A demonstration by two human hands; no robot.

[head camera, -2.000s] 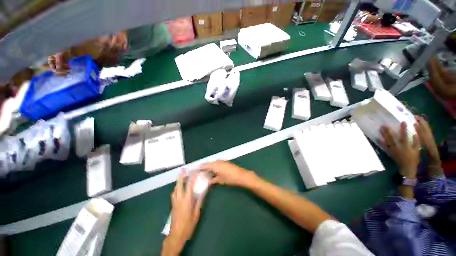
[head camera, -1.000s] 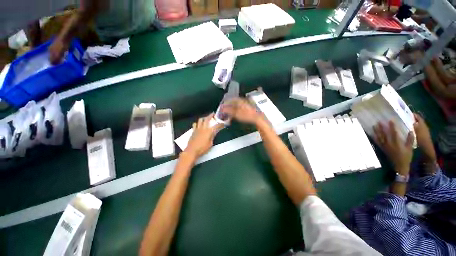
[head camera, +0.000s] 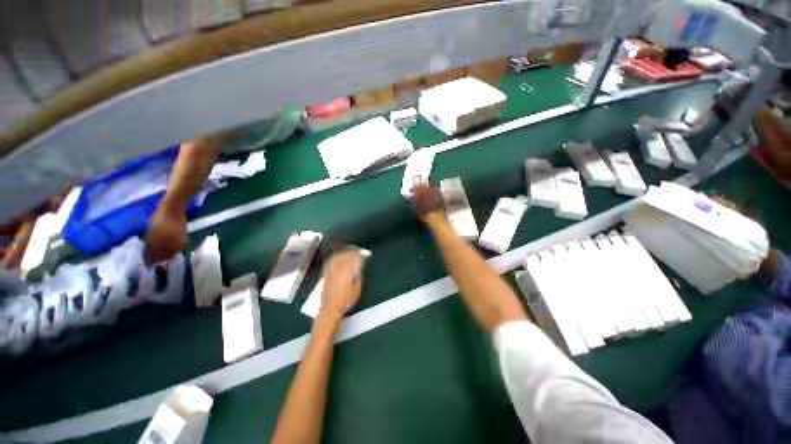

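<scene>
My left hand [head camera: 343, 282], blurred, is closed over the middle of a slim white carton [head camera: 314, 301] on the belt; the carton's ends show on both sides. My right hand [head camera: 428, 204] reaches across the belt, its fingers on the lower end of a white bagged product [head camera: 419, 167] near the far rail. The fingertips are hard to make out. Just right of this hand lie two slim white cartons, one upright in view [head camera: 459, 208] and one slanted [head camera: 503, 224].
More cartons lie left [head camera: 241, 318] and right [head camera: 569, 192]. Bagged products [head camera: 113, 282] stand far left beside another person's hand [head camera: 166, 234] and a blue bin [head camera: 117, 204]. A carton row [head camera: 607, 290] lies right of my arm. Another worker handles a white block [head camera: 698, 234].
My hands have moved apart: left onto a carton on the belt, right out to the bagged product. Another carton now lies near my right hand. Another person's arm has reached over the bagged products.
</scene>
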